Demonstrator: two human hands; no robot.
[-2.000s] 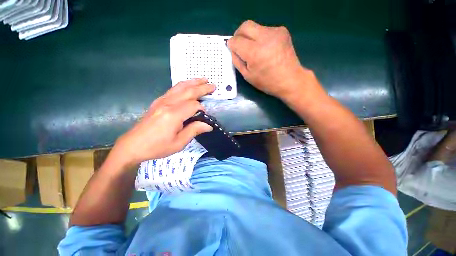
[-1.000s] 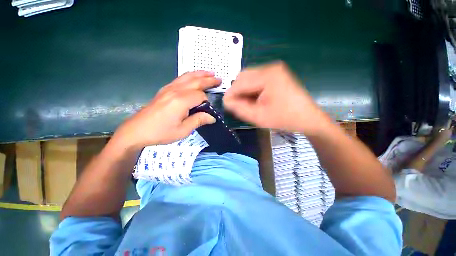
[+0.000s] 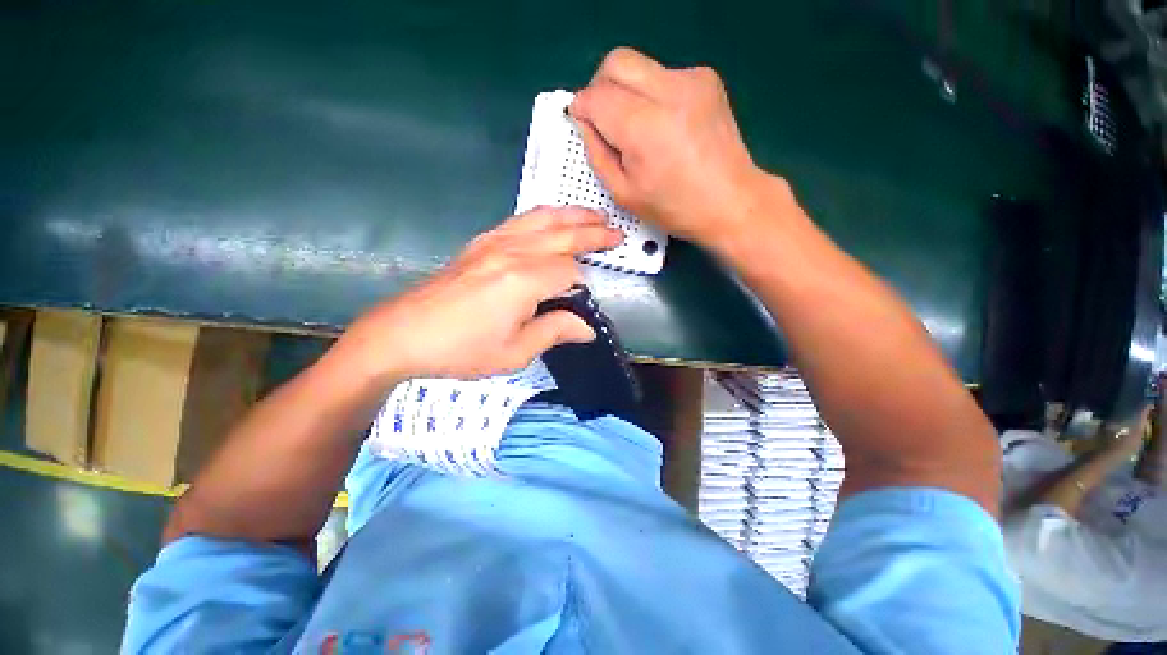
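Note:
A white perforated cover (image 3: 582, 192) lies tilted on the dark green bench, grid of holes up. A black pad (image 3: 650, 247) sits at its lower right corner. My right hand (image 3: 659, 134) has its fingertips pinched at the cover's upper left corner and hides the upper right part; a small dark spot shows at the fingertips. My left hand (image 3: 499, 301) rests its fingers on the cover's lower edge. Its thumb and fingers grip the black pad sheet (image 3: 591, 365), bent at the bench edge. The printed white liner (image 3: 448, 420) hangs over my lap.
Below the bench at right is a carton with rows of white covers (image 3: 770, 473). Brown cardboard boxes (image 3: 147, 390) stand below at left. Dark curved shapes (image 3: 1043, 294) are at the bench's right end. Another person's white sleeve (image 3: 1088, 550) shows at far right.
The cover has turned on the bench. My right hand has moved up from near the bench edge to the cover's upper left corner. The stack at upper left has left the view.

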